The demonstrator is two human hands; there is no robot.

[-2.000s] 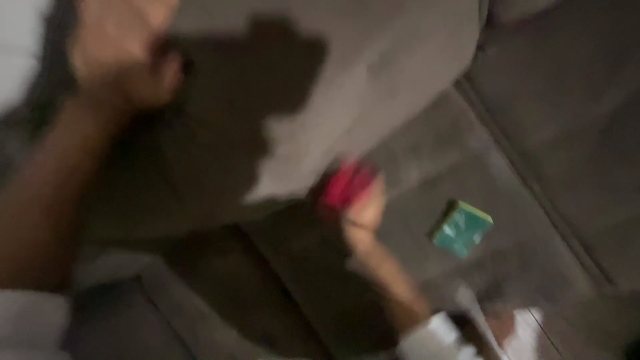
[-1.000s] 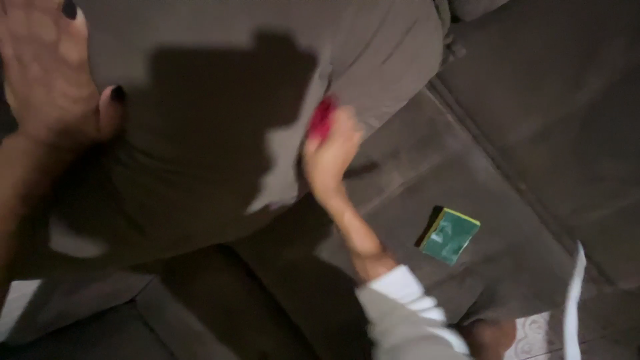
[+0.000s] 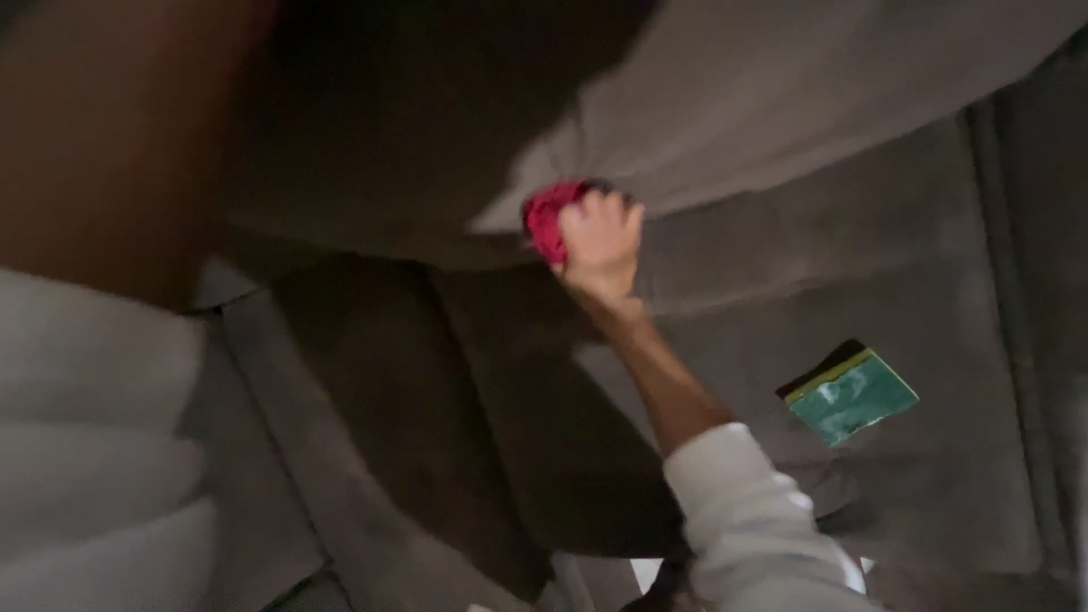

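Observation:
My right hand (image 3: 603, 238) is closed on a bunched red cloth (image 3: 551, 223), which touches the lower edge of a large grey-brown sofa cushion (image 3: 731, 110). A dark patch beside the red cloth is too blurred to name. On the left, my forearm (image 3: 110, 144) is large and blurred, its white sleeve below it; the left hand itself is outside the view. A green, yellow-edged flat item (image 3: 854, 398), book-like in shape, lies on the sofa seat to the right of my right forearm.
The brown fabric sofa seat (image 3: 918, 297) spreads below and to the right of the cushion, with a seam along its right side. More sofa sections (image 3: 255, 442) with seams are at the lower left. Strong shadows fall across the cushion and seat.
My left hand, seen on the cushion in both earlier frames, is out of view. My right hand with the red cloth is lower along the cushion's edge than one second ago. The view has shifted.

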